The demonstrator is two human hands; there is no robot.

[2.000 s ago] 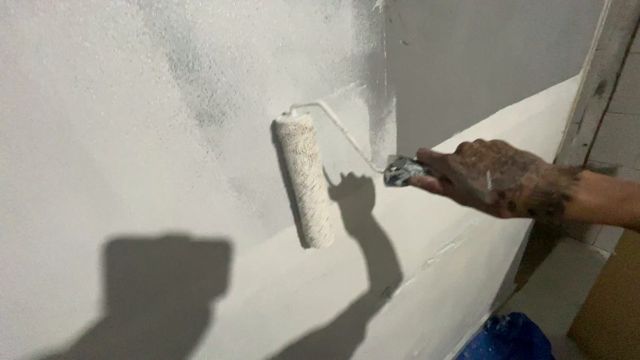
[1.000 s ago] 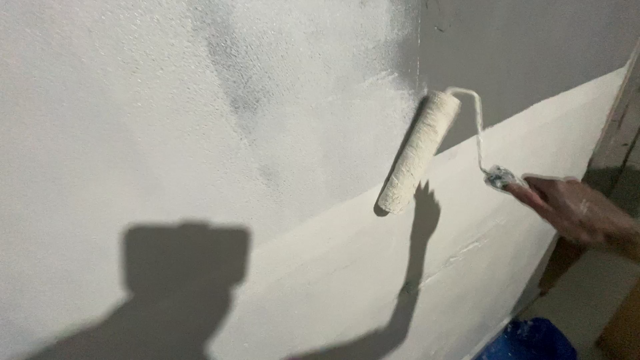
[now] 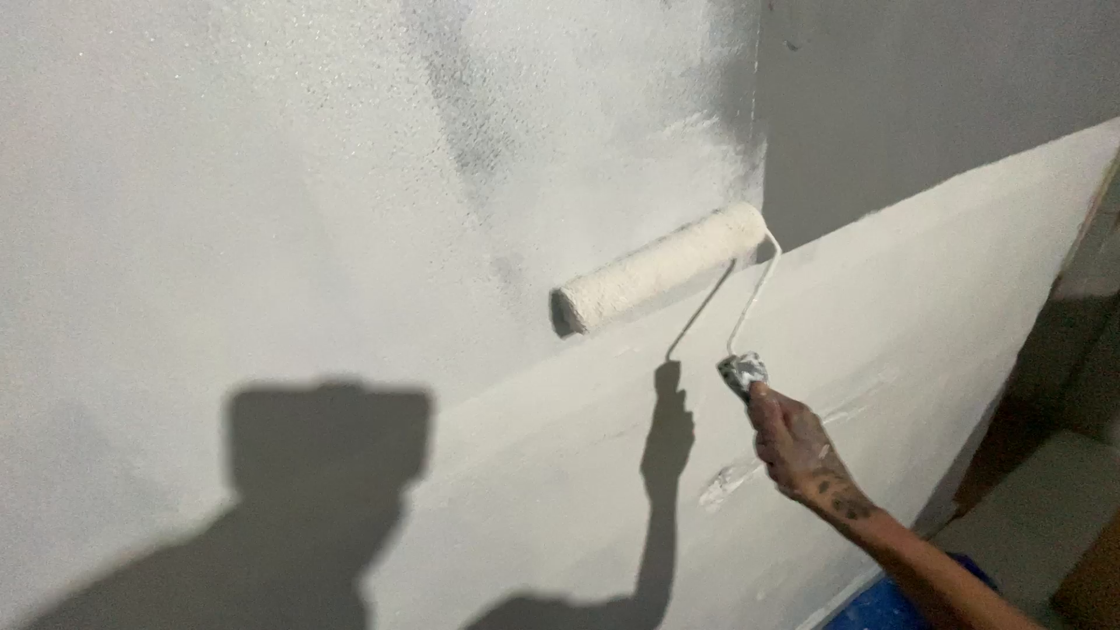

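My right hand (image 3: 792,437), with dark smears at the wrist, grips the paint-spattered handle (image 3: 744,372) of a paint roller. A thin wire frame (image 3: 754,297) runs up from the handle to the cream-coloured roller sleeve (image 3: 661,267). The sleeve lies aslant at the wall (image 3: 490,367), its right end higher, beside the corner of a darker grey area (image 3: 875,114) and along the upper edge of a pale band (image 3: 927,280). Patchy grey streaks show through the lighter paint above the sleeve. My left hand is out of view.
A blue plastic item (image 3: 884,608) lies at the wall's foot at lower right, partly behind my forearm. A pale flat surface (image 3: 1032,507) and a brown object (image 3: 1089,577) are at the right. Shadows of my head and arm fall on the wall.
The roller has turned from steeply upright to a shallow slant. My right hand has moved down and left relative to the wall, and its forearm now rises from the lower right.
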